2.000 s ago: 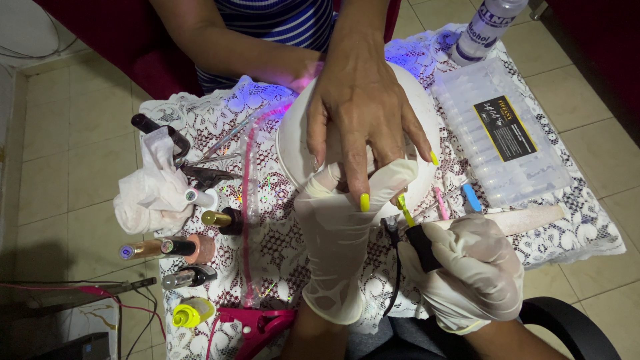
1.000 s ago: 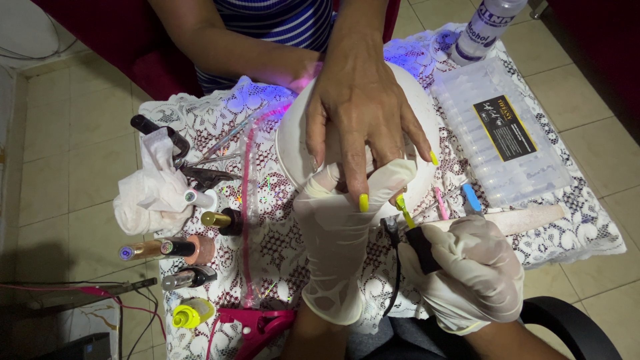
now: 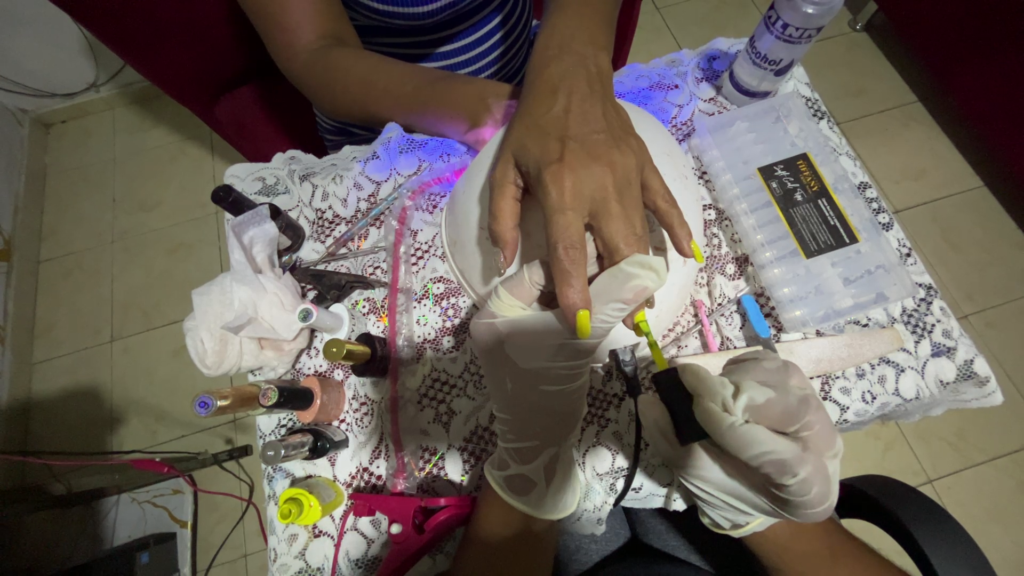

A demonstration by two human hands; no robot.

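Observation:
My left hand [image 3: 552, 344], in a white glove, holds a finger of another person's hand [image 3: 580, 168], which rests palm down over a white dome-shaped nail lamp [image 3: 480, 232]. In my gloved right hand [image 3: 752, 432] is the black cap [image 3: 680, 404] of a nail polish brush. Its yellow-coated bristles [image 3: 652, 340] touch or nearly touch the nail of the held finger. Two other nails of that person are bright yellow. The open yellow polish bottle [image 3: 310, 501] stands at the table's lower left. The person's other arm reaches behind the lamp, near purple light.
Several polish bottles [image 3: 356, 352] and crumpled white tissue [image 3: 244, 312] lie left on the lace tablecloth [image 3: 448, 400]. A pink clamp [image 3: 416, 524] sits at the near edge. To the right are a clear nail-tip case [image 3: 800, 216], an alcohol bottle [image 3: 776, 52] and a nail file [image 3: 848, 352].

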